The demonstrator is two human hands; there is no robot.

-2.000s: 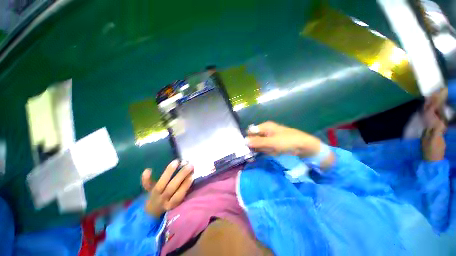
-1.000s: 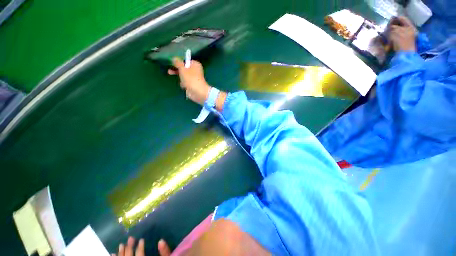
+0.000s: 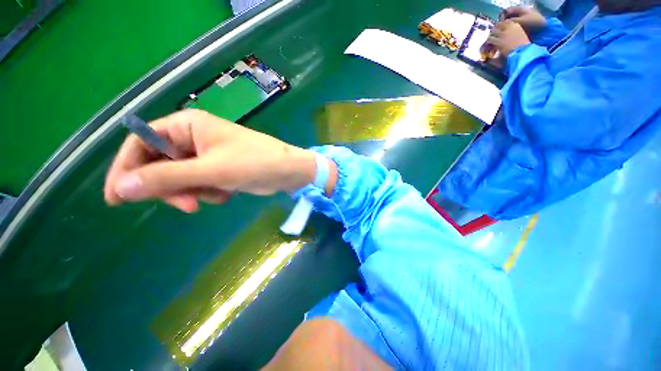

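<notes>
My right hand (image 3: 206,158), with a pale wrist strap (image 3: 321,171), is raised over the green surface and holds dark tweezers (image 3: 150,135), whose visible end points up and left. The tips cannot be made out. The opened tablet unit (image 3: 230,100) lies flat beyond my hand, near the curved rail. Its board end with small metal parts faces away, and my hand hides part of its near side. An amber film strip (image 3: 235,290) lies flat below my wrist. My left hand is not in view.
A second amber film strip (image 3: 398,118) and a curved long white strip (image 3: 431,71) lie to the right. Beyond them, a neighbouring worker's hands (image 3: 507,38) work on another unit (image 3: 475,40). Cream and white sheets (image 3: 67,349) show at the bottom left. A metal rail (image 3: 154,88) curves behind.
My right hand has come off the tablet unit and moved left and nearer. The unit now lies slightly further left, turned, with its board visible. My left hand's fingers have left the picture.
</notes>
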